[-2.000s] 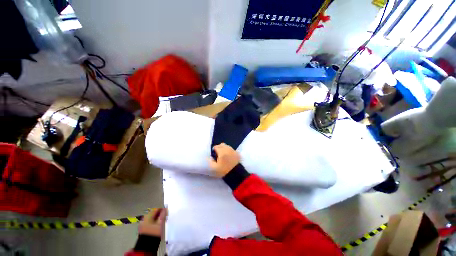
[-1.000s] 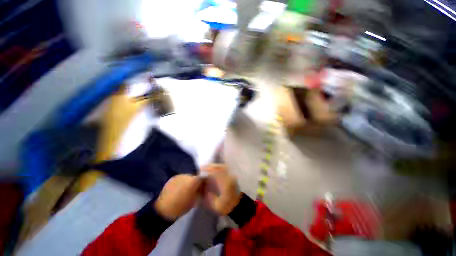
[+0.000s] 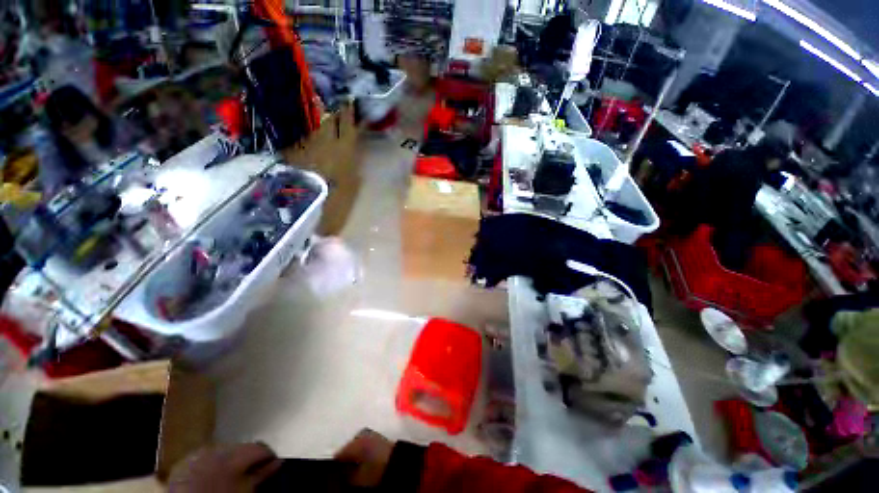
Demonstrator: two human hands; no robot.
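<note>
My left hand (image 3: 224,469) is at the bottom edge, left of centre, partly cut off and blurred. My right hand (image 3: 364,456) is at the bottom edge to its right, with a black cuff and red sleeve. A dark cloth piece (image 3: 310,474) spans between the two hands, each hand gripping one end. Its lower part is cut off by the picture's edge.
A red plastic stool (image 3: 441,376) stands on the floor ahead. An open carton (image 3: 183,424) is at lower left. A white tub (image 3: 313,207) holds cloth pieces. A sewing table (image 3: 525,414) bears dark cloth (image 3: 559,252) at right. Two people sit at left and right.
The view has turned right, from the white ironing table to the workshop floor and sewing machines. My hands, close together a second ago, are now apart with dark cloth between them.
</note>
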